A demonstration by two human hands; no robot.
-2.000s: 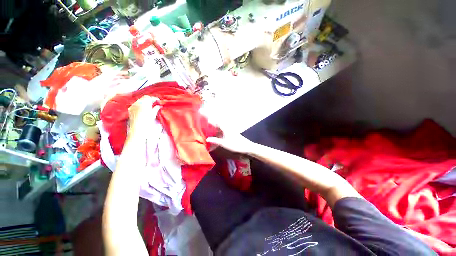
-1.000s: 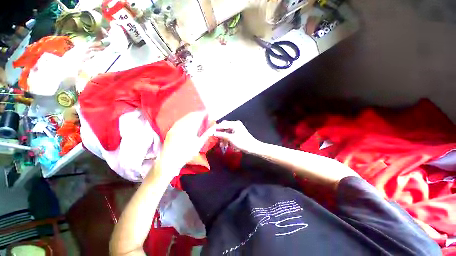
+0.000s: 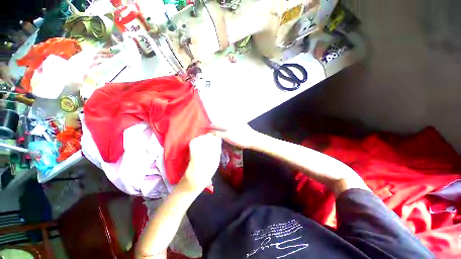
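A red garment piece (image 3: 174, 109) lies over the front edge of the white sewing table and hangs toward my lap. White to pale lilac cloth (image 3: 132, 164) shows inside and below it. My left hand (image 3: 204, 146) is on the garment's right edge, fingers at the red cloth. My right hand (image 3: 233, 135) meets it there and pinches the same edge. The hands are close together; the fingertips are overexposed and partly hidden. The presser foot area (image 3: 192, 72) is just behind the cloth.
Black-handled scissors (image 3: 289, 77) lie on the table right of the cloth. A red bottle (image 3: 132, 25) and olive-green tape coil (image 3: 91, 26) are behind. Orange and white plastic bags (image 3: 50, 60) lie at left. A red garment heap (image 3: 374, 167) is at my right side.
My left hand has moved from the top of the garment to its right edge beside my right hand. The red cloth now lies flatter and covers more of the white cloth.
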